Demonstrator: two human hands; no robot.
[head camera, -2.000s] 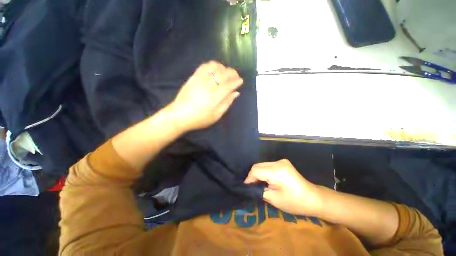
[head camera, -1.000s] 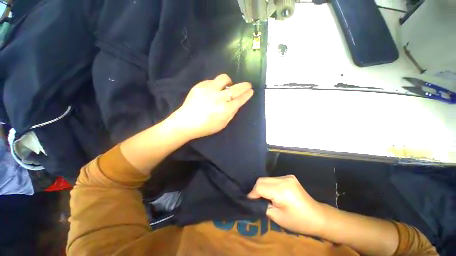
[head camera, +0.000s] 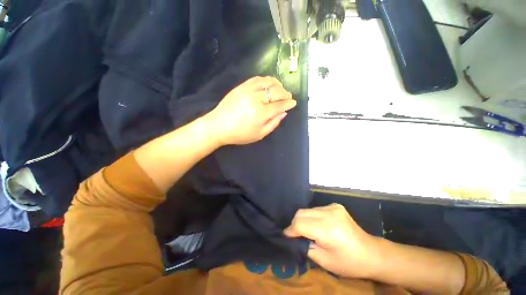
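A large dark garment covers the left of the table and hangs over my lap. Its straight right edge runs up to the presser foot, lit yellow under the sewing machine head. My left hand lies on the cloth just below the foot, palm down, fingers slightly curled and pressing on it. My right hand pinches the garment's edge near my lap, below the table's front edge. The fingertips under the cloth are hidden.
A black smartphone lies on the machine table. Blue-handled thread snips lie at the right. A ridged dial is beside the needle area. A pale piece with a rounded edge shows in the pile at left.
The view has tilted so more of the machine head shows. My left hand is now closer to the presser foot. My right hand keeps its pinch on the cloth.
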